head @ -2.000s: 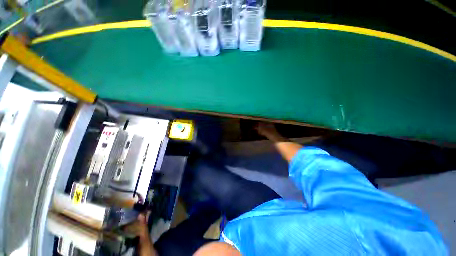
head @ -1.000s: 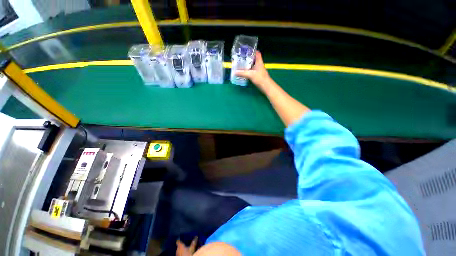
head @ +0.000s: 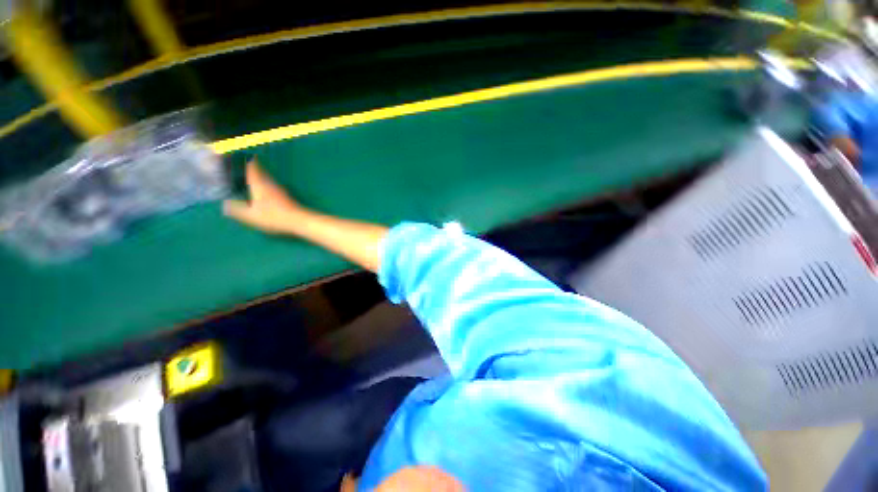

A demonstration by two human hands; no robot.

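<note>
Several clear plastic packs [head: 116, 187] stand in a blurred row on the green conveyor belt [head: 481, 154] at the left. My right hand [head: 265, 204] is over the belt just right of the row's end, thumb and fingers apart, with nothing visible in it. Blur hides whether a fingertip touches the end pack. Of my left hand [head: 348, 482], only a small bit of skin shows at the bottom edge, so its state cannot be told.
A machine bed [head: 106, 432] with a yellow button box [head: 191, 368] is at the lower left. A white vented cabinet [head: 732, 288] stands at the right. Another person's blue sleeve [head: 842, 117] and blurred clear items [head: 782, 82] show at the upper right. Yellow posts [head: 63, 72] rise behind the belt.
The view has swung right, so the packs and machine sit farther left. My right hand has let go of the pack, which now stands at the row's end. My left hand is mostly out of view.
</note>
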